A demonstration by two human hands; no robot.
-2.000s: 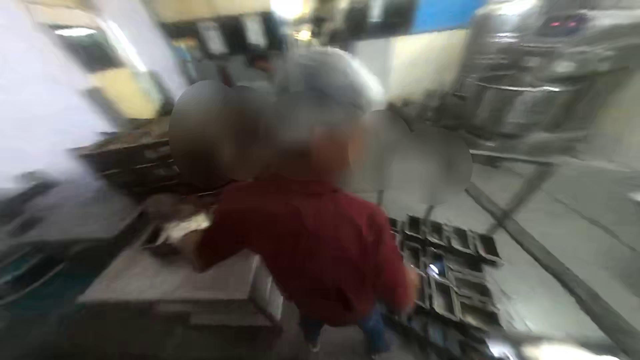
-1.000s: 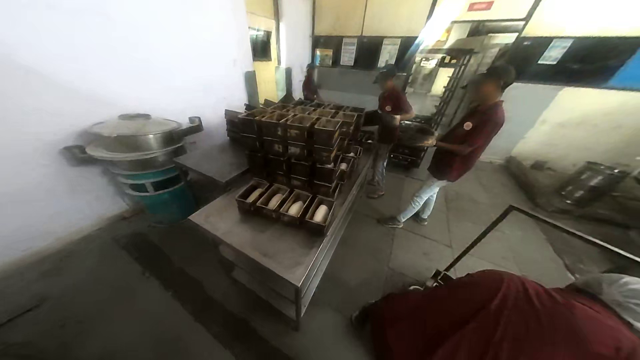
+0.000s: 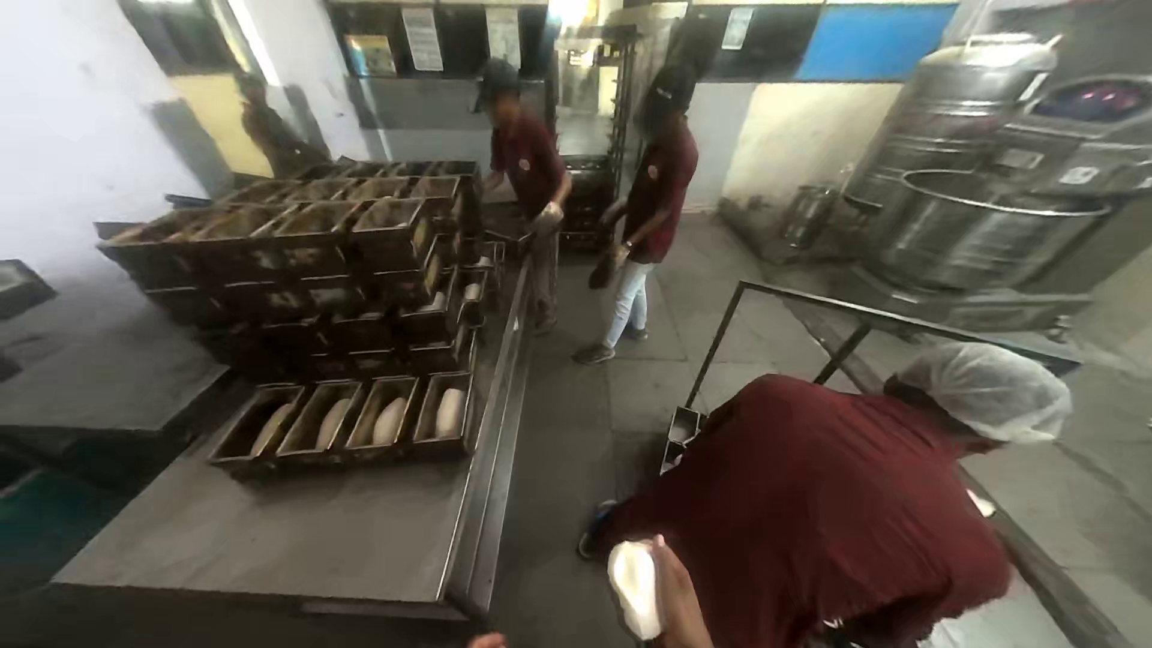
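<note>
At the bottom of the view my right hand [image 3: 681, 594] holds a smooth, pale piece of dough [image 3: 635, 587] upright beside the bending co-worker's shirt. Only a fingertip or so of my left hand [image 3: 489, 641] shows at the lower edge, so what it holds is hidden. Left of both hands, apart from them, a steel table [image 3: 360, 531] carries a joined set of dark metal loaf tins [image 3: 337, 457], each with a pale dough piece inside. Behind it rise stacked loaf tins [image 3: 315, 292], some of them with dough.
A co-worker in a hairnet [image 3: 810, 486] bends close on my right, near a metal frame [image 3: 900, 319] and floor-level tins [image 3: 684, 427]. Two co-workers in caps [image 3: 531, 166] [image 3: 661, 180] stand beyond the table. A large steel mixer bowl [image 3: 990, 234] stands at the right.
The view has swung and come nearer the table and tins. My right hand with the dough has come into view. The co-worker in the hairnet, upright two seconds ago, is bent over.
</note>
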